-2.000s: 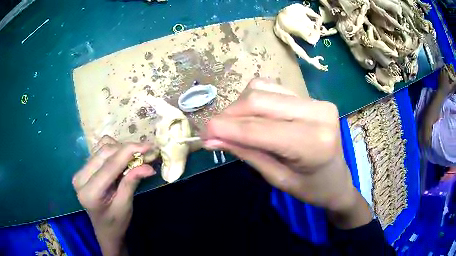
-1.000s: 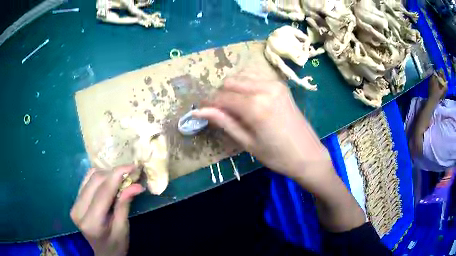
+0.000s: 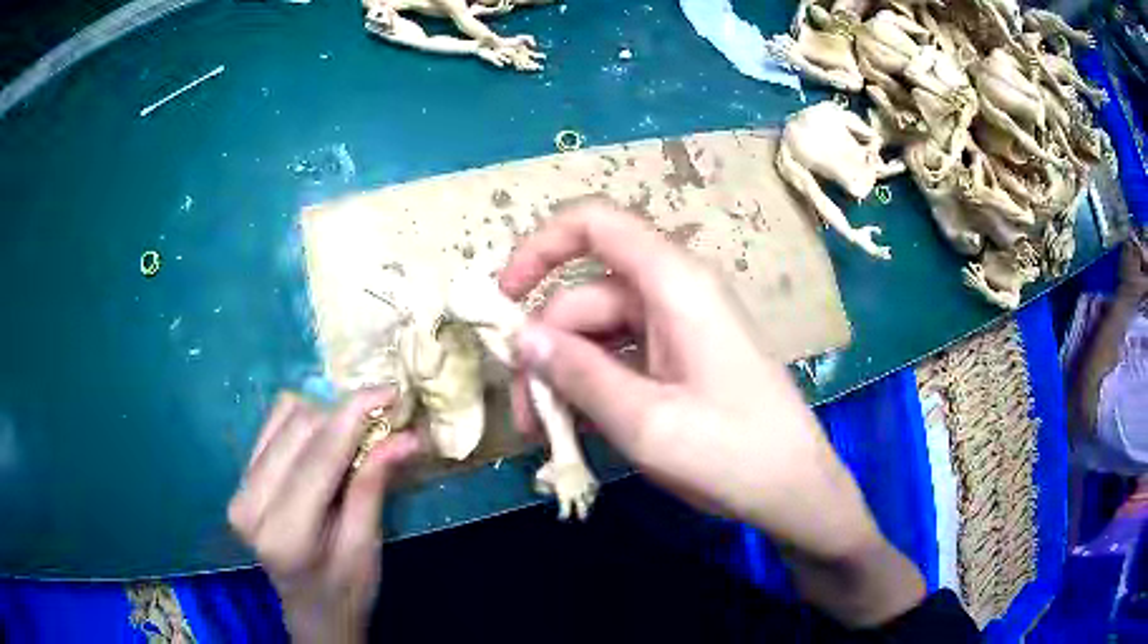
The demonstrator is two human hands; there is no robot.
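Observation:
A cream-tan figure torso [image 3: 451, 390] is above the near left part of the stained cardboard mat [image 3: 365, 233]. My left hand [image 3: 321, 472] grips the torso's left side, with small yellow-green rings [image 3: 374, 434] at its fingertips. My right hand [image 3: 667, 359] holds a tan figure arm [image 3: 550, 421] between thumb and fingers, beside the torso. The arm's open-fingered end hangs down past the table edge. Whether the arm touches the torso is hard to tell. The white dish and the swabs cannot be made out; my right hand covers part of the mat.
A heap of part-built bodies [image 3: 969, 113] is at the back right, with a separate body [image 3: 831, 151] beside it. Another body [image 3: 466, 28] lies at the top. A blue crate with neat rows [image 3: 995, 466] stands right, below the table. A person's arm [image 3: 1129, 302] shows far right.
My right hand has left the white dish and now holds a figure arm near the torso. The swab it held earlier no longer shows. The view has shifted, moving the table scene rightward.

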